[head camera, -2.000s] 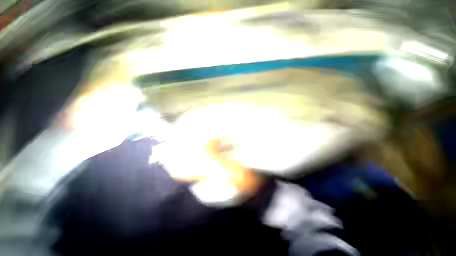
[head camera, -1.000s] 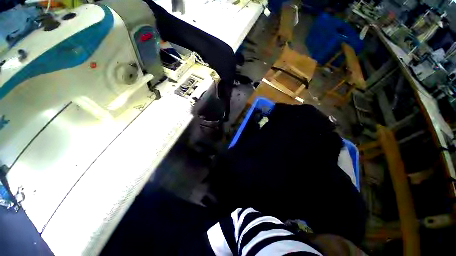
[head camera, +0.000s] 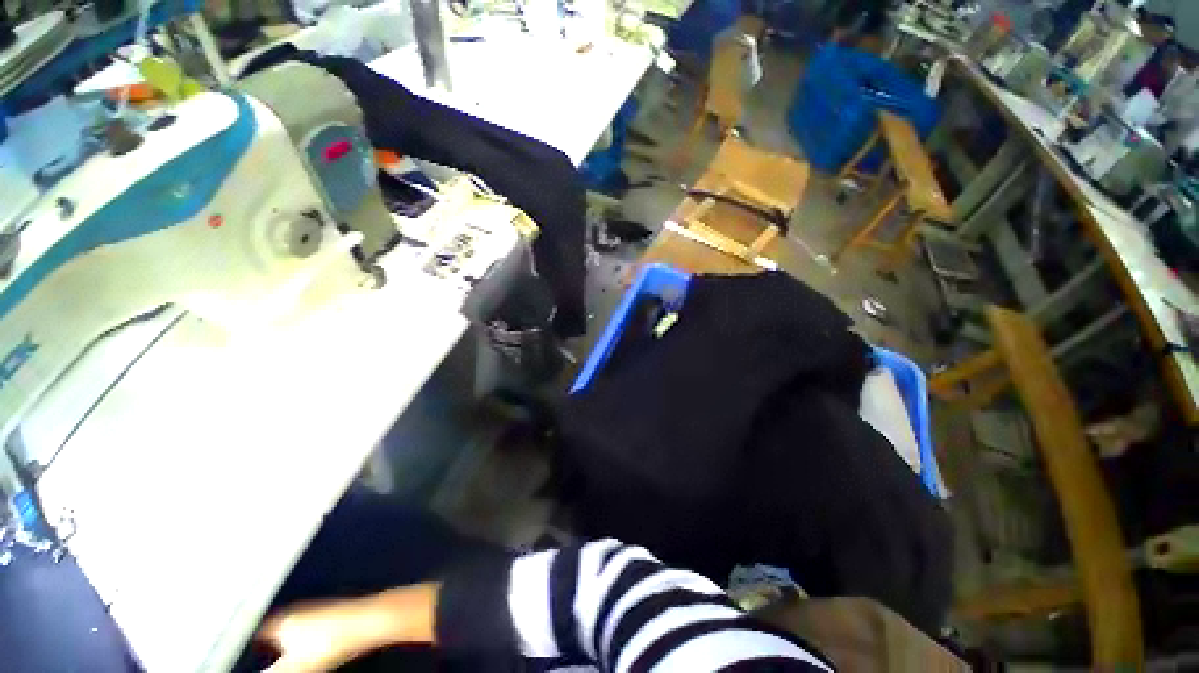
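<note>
My right hand (head camera: 322, 634), below a black cuff and a black-and-white striped sleeve, is low in the view by the front edge of the white sewing table (head camera: 217, 434). Its fingers are blurred and partly cut off, so whether they grip anything cannot be told. Dark cloth (head camera: 381, 559) lies beside it, below the table edge. My left hand is not in view. The white sewing machine (head camera: 158, 210) with a teal band stands at left; its needle area is not visible. A large heap of black cloth (head camera: 750, 421) fills a blue tub (head camera: 618, 329) to the right.
Black cloth (head camera: 473, 145) drapes over the table's far end behind the machine. A wooden stool (head camera: 750, 184) stands beyond the tub, with another blue tub (head camera: 855, 105) farther back. A wooden bench (head camera: 1065, 487) is at right. A long table with machines runs along the far right.
The view has shifted slightly, after heavy blur earlier. My right hand has come into view at the table edge, with more of the striped sleeve stretched leftward. The cloth heap stays in the tub.
</note>
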